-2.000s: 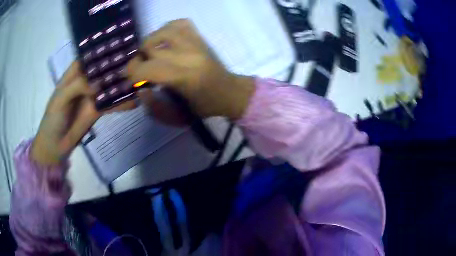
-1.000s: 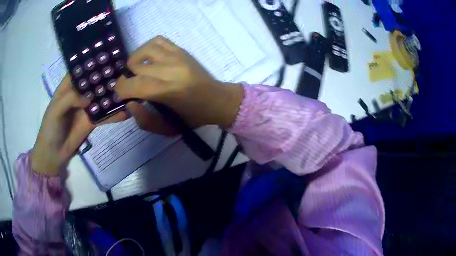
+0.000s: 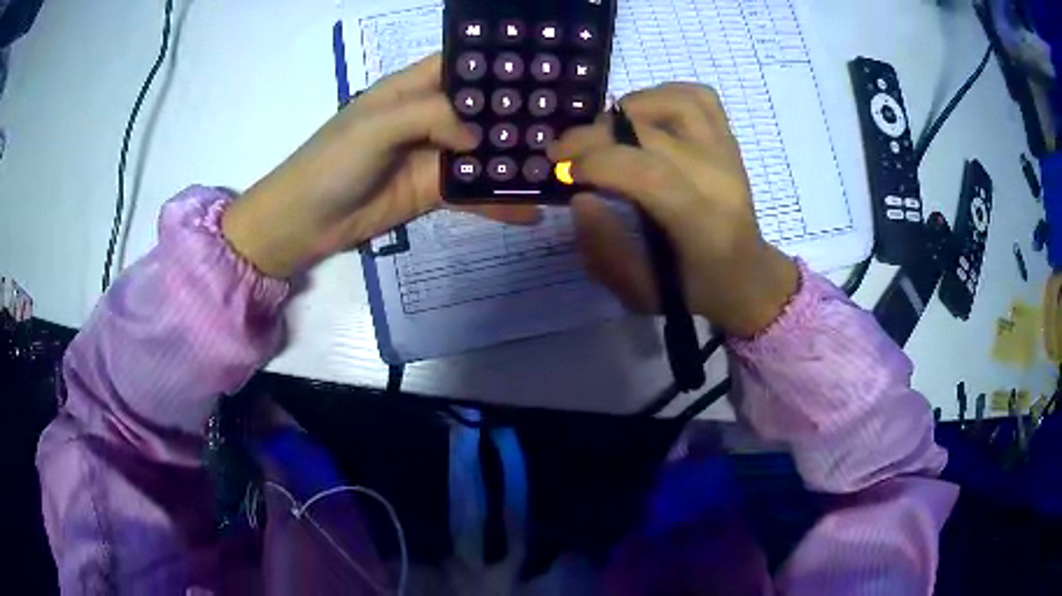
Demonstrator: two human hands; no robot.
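A dark smartphone [image 3: 524,99] shows round calculator keys, its top cut off by the frame's upper edge. My left hand [image 3: 355,169] holds it from the left and below. My right hand [image 3: 687,192] is at its lower right, a finger over the bottom right keys by a lit orange spot. A thick black pen [image 3: 673,297] is held in my right hand, pointing down toward the table edge. Under both hands lies a printed grid sheet [image 3: 745,128] on a blue-edged clipboard [image 3: 380,305], with a black clip at its left side, partly hidden by my left hand.
Slim black remotes lie at right, one with a white ring pad [image 3: 887,157] and another farther right [image 3: 968,239]. Yellow notes [image 3: 1019,332] and small dark pieces sit at the right edge. A black cable [image 3: 134,146] runs along the left. A thin white cord [image 3: 349,489] hangs over the lap.
The view has shifted, so the phone, hands, clipboard and remotes appear farther right. The phone looks more upright. Both hands keep their hold, with the right hand still at the lower keys.
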